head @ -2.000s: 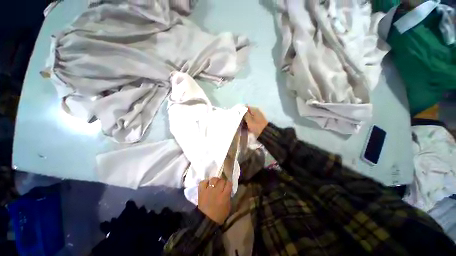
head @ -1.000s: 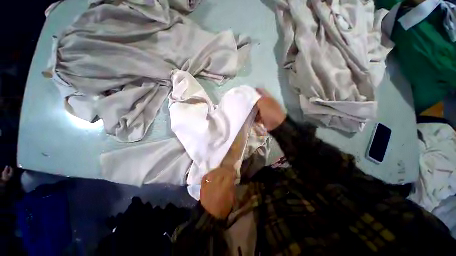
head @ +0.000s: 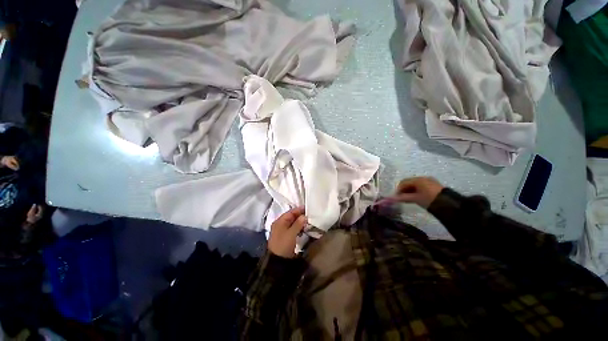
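Note:
A cream-white garment lies bunched at the table's front edge, with a flat sleeve-like part spread to the left. My left hand pinches its lower edge. My right hand is off the garment, to its right, with the fingers closed around a small, blurred pinkish thing; what it is I cannot tell.
A loose greyish-beige garment pile lies at the back left of the table. A more compact beige pile lies at the right, near a smartphone. A blue crate stands below. Another person's hand shows at far left.
My right hand has let go of the garment's edge and moved right and down, now with the small pinkish thing. The garment has sagged into folds. The view has shifted, so the table appears further right.

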